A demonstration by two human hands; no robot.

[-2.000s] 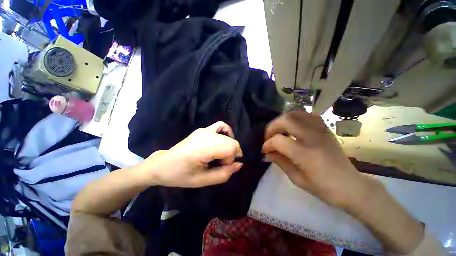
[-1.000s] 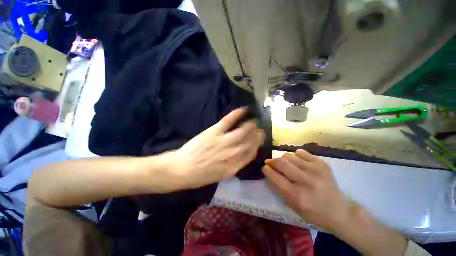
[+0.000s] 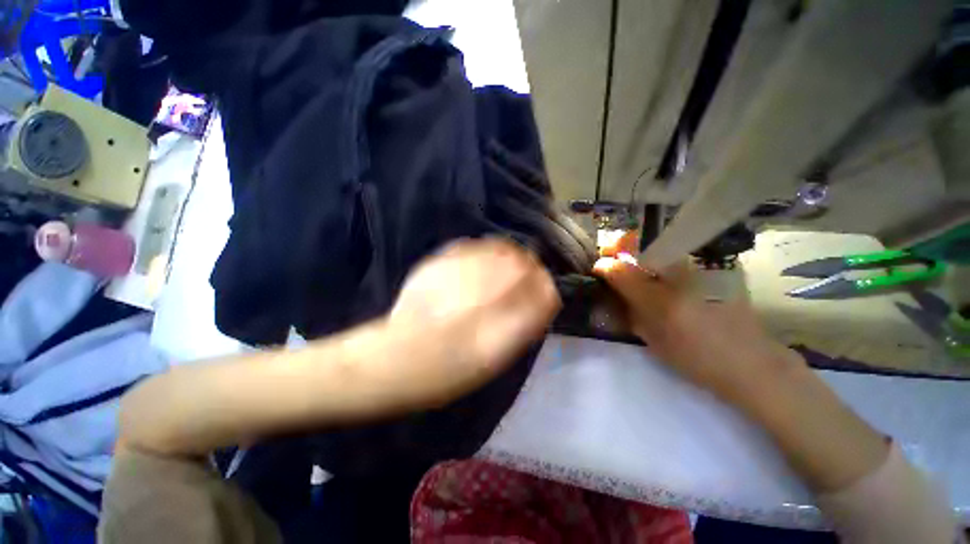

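Note:
The black garment point(image 3: 415, 170) lies heaped left of the sewing machine head point(image 3: 745, 117), its folds running to the lit needle area. My left hand point(image 3: 479, 303) is blurred and curled over the garment's near right part; its fingertips and any grip are hidden. My right hand point(image 3: 686, 313) reaches under the machine head, fingertips together at the garment edge by the presser foot, brightly lit. The needle and stitch line cannot be made out. Part of the garment hangs over the table edge towards me.
Green-handled snips point(image 3: 862, 274) lie on the worn machine bed point(image 3: 787, 308), a second pair at the right edge. The white table point(image 3: 638, 414) is in front. At left are a pink thread cone point(image 3: 101, 248), a cream machine part point(image 3: 96, 149) and grey-white panels point(image 3: 74, 340). Red patterned clothing point(image 3: 532, 505) shows below.
My right hand has moved up from the table's front edge to the presser foot. My left hand has drawn slightly down and away from the needle. The view has shifted too.

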